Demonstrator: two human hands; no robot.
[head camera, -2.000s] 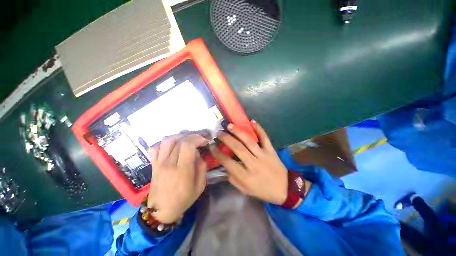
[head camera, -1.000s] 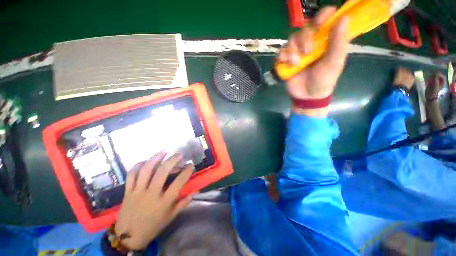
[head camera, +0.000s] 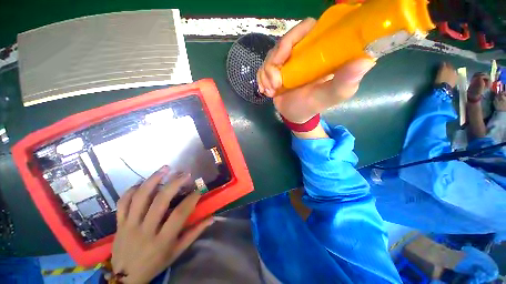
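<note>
The open tablet (head camera: 72, 188) lies in the red holding frame (head camera: 236, 150), its large silvery battery (head camera: 150, 152) crossed by a thin dark lead. A small green-white board (head camera: 201, 185) sits at the tablet's lower right, by my left fingertips. My left hand (head camera: 152, 224) rests with spread fingers on the battery and the frame's near edge, gripping nothing. My right hand (head camera: 316, 83) holds the yellow-orange electric screwdriver (head camera: 338, 44) over the screw dish (head camera: 247, 69). Its tip is hidden behind my fingers.
The adhesive strip sheet (head camera: 102, 55) lies beyond the tablet, beside the worn white edge rail (head camera: 233, 26). A dark cord runs in from the right. Another worker's blue sleeve (head camera: 430, 133) and hands are at the right. More red frames show at the top right.
From both hands at the tablet, my right hand has moved up and right and taken the screwdriver, then come left over the dish. My left hand stays on the tablet. The view has shifted.
</note>
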